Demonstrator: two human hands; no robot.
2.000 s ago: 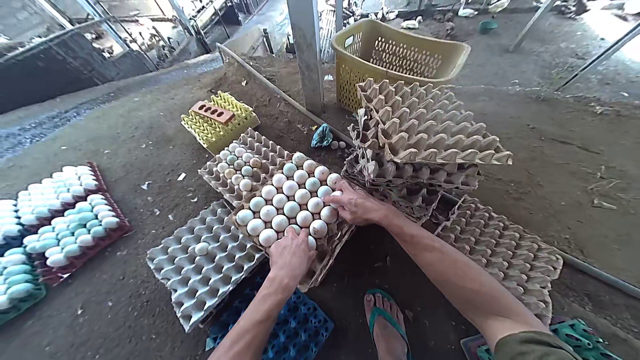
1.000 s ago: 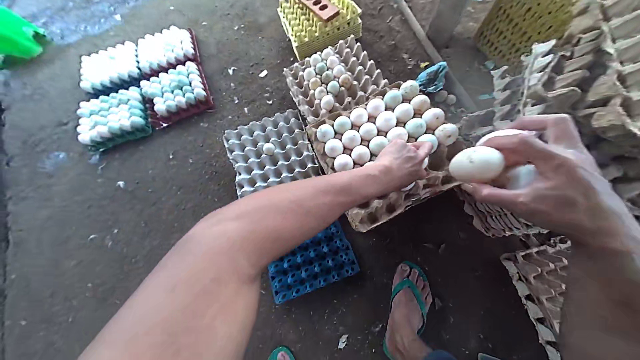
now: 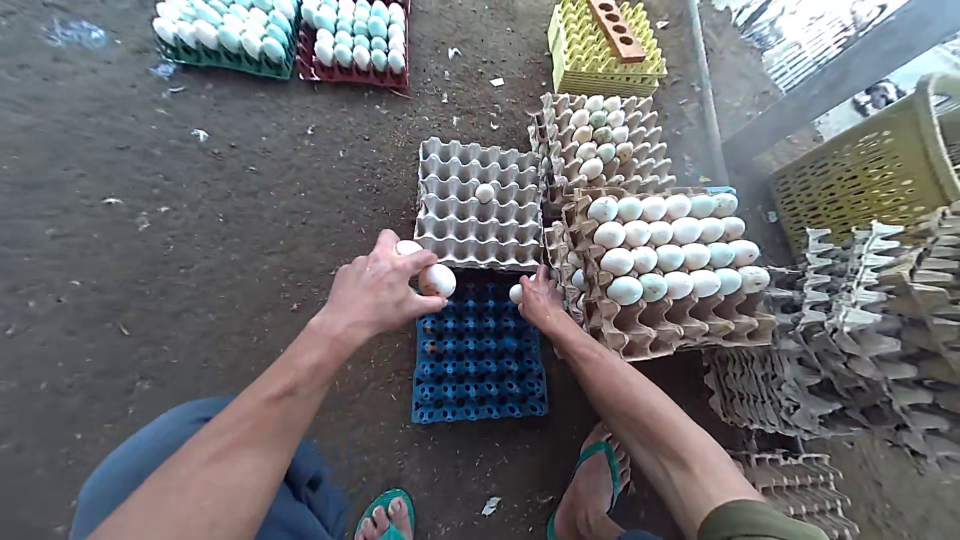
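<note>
My left hand (image 3: 379, 289) holds two eggs (image 3: 437, 281) beside the left edge of the blue plastic egg tray (image 3: 480, 367). Over that tray's right far corner, my right hand (image 3: 538, 296) grips at least one white egg (image 3: 517, 293); its palm side is hidden. A grey pulp egg tray (image 3: 480, 232) with a single egg (image 3: 484, 193) lies just beyond both hands. To the right, a brown pulp tray (image 3: 637, 326) carries four rows of white and pale blue eggs, its nearest rows bare. Behind it is another pulp tray (image 3: 551, 142) with a cluster of eggs.
Full green (image 3: 225, 64) and red (image 3: 352, 75) trays of eggs sit at the far left. A red brick (image 3: 619, 30) rests on yellow trays (image 3: 607, 81). Stacked pulp trays (image 3: 840, 352) and a yellow plastic basket (image 3: 862, 165) stand at right. My sandalled feet are close below.
Both hands have moved from the brown tray of eggs to the blue tray. A second ago my right hand held eggs near the brown tray's right side. The view has turned.
</note>
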